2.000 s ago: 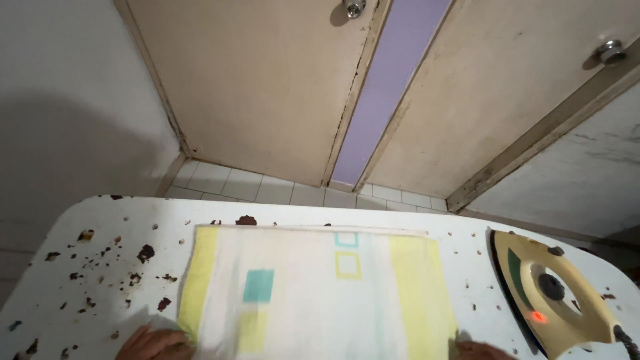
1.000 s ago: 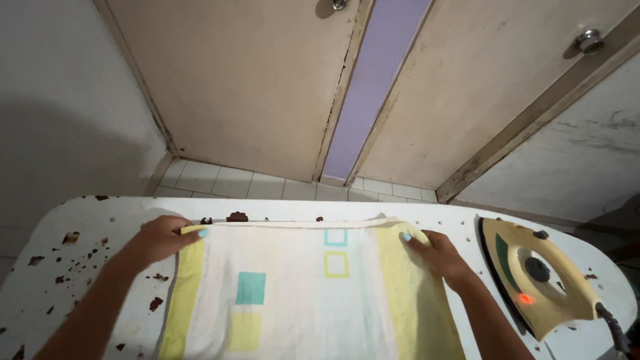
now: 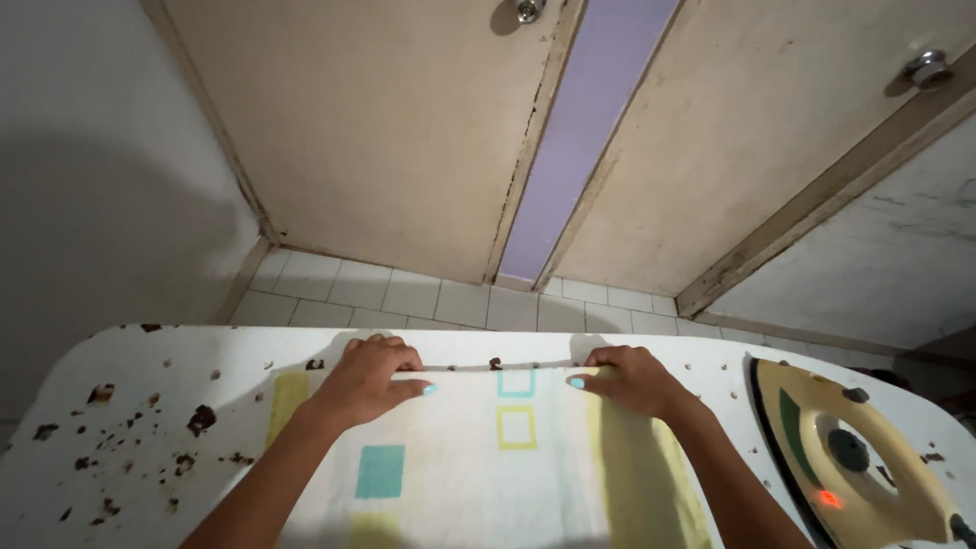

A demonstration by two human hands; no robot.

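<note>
A white cloth (image 3: pixel 457 473) with yellow side bands and teal and yellow squares lies on a white ironing board (image 3: pixel 252 343) whose surface has rusty chips. My left hand (image 3: pixel 374 381) pinches the cloth's far edge left of its middle, thumb on top and fingers behind. Toward the far right corner, my right hand (image 3: pixel 625 377) pinches the same edge in the same way. Both thumbs show light blue nail polish. To the right, a yellow clothes iron (image 3: pixel 846 450) rests on the board with a red light lit. The near part of the cloth runs out of view.
Beyond the board are a white tiled floor (image 3: pixel 457 301) and two beige doors (image 3: pixel 381 137) with round metal knobs (image 3: pixel 929 70). A purple strip (image 3: pixel 587 137) stands between the doors. A pale wall (image 3: pixel 99 168) is at the left; dark items lie at the far right edge.
Two seconds ago my hands were at the cloth's near sides; one second ago they held its far corners. My left hand has since moved inward along the far edge.
</note>
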